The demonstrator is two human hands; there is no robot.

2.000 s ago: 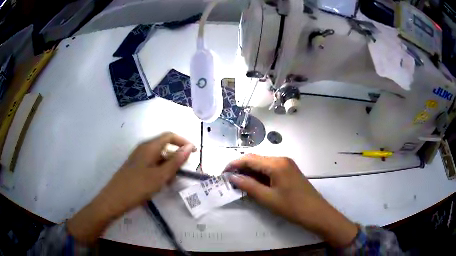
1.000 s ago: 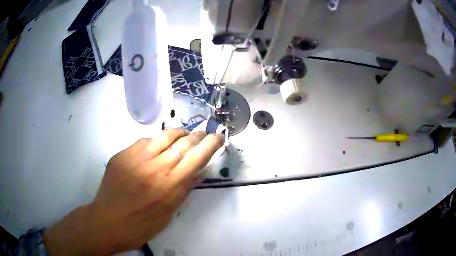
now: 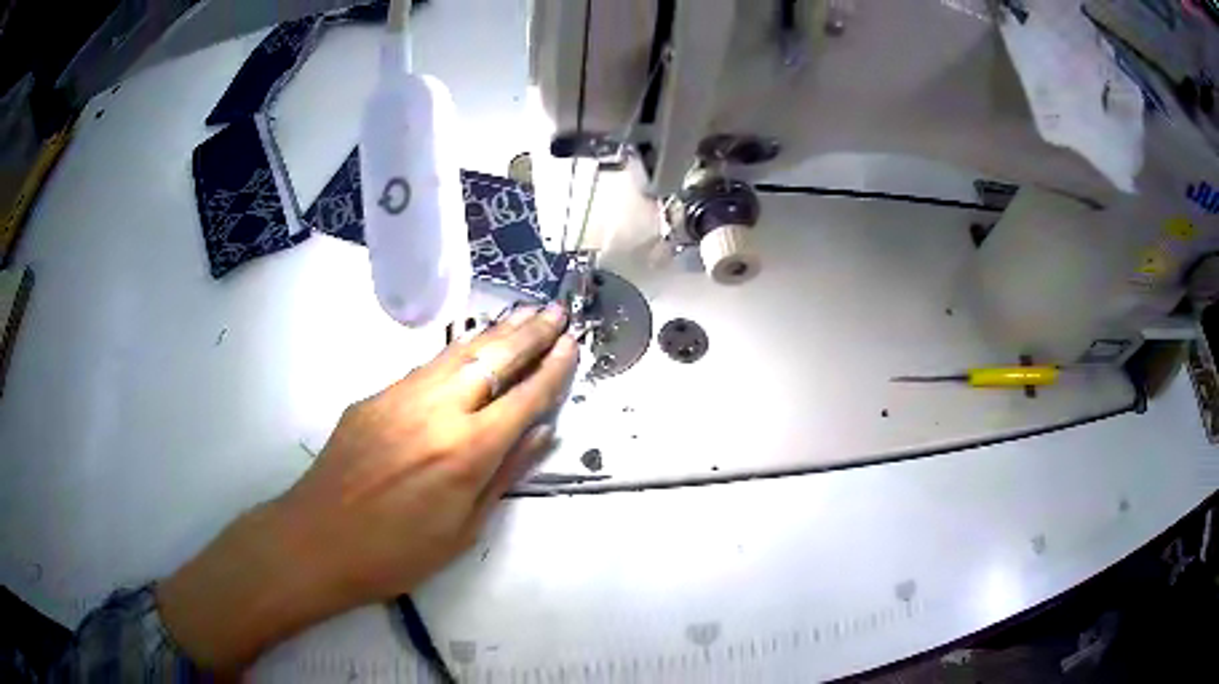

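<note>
My left hand (image 3: 441,448) lies flat, palm down, in front of the presser foot (image 3: 583,297), fingertips close to the needle. A small part of a piece shows at its fingertips; what lies under the palm is hidden. A chain of dark printed denim pieces (image 3: 505,230) trails from behind the needle to the left, passing behind the white lamp (image 3: 409,201). The silver needle plate (image 3: 620,325) shows right of the foot. My right hand is not in view.
The white sewing machine (image 3: 882,100) stands at upper right, with a ribbed knob (image 3: 729,251) beside the needle. A yellow-handled tool (image 3: 1012,377) lies on the machine bed at right. A dark strip (image 3: 425,637) lies near the table's front edge.
The white printed label held by both hands two seconds ago no longer shows. My right hand has left the picture. My left hand has moved to the presser foot and edged slightly forward since.
</note>
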